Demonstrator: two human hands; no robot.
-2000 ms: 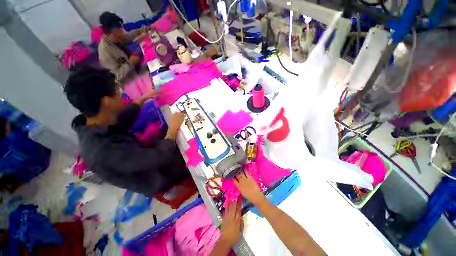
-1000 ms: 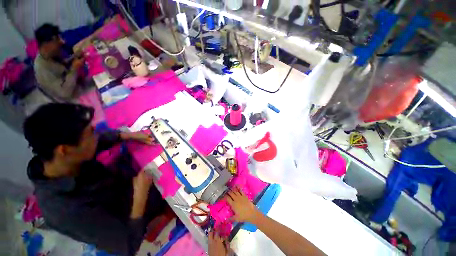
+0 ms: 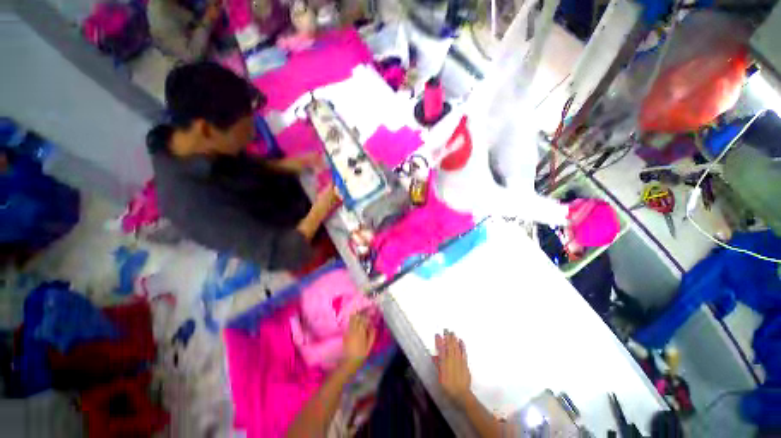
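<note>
My left hand (image 3: 360,336) is over the crate of pink cloth (image 3: 272,368) left of the table edge. It is blurred, and I cannot tell whether it touches or holds cloth. My right hand (image 3: 452,364) lies at the near edge of the white table (image 3: 531,316), fingers spread, with nothing in it. Bright pink cloth pieces (image 3: 428,224) lie on the table beside the other worker's sewing machine (image 3: 347,158), with a blue piece (image 3: 451,253) along their near side.
A person in dark clothes sits at the far left of the machine. A pink thread cone (image 3: 433,99) and white plastic bag (image 3: 514,145) stand beyond. A light green basket (image 3: 621,239) is at right. Snips (image 3: 659,201) lie farther right. Metal machine parts (image 3: 548,417) show at the bottom.
Both hands have left the pink pieces by the machine. My left hand is now over the crate and my right hand nearer on the table edge. The view has shifted.
</note>
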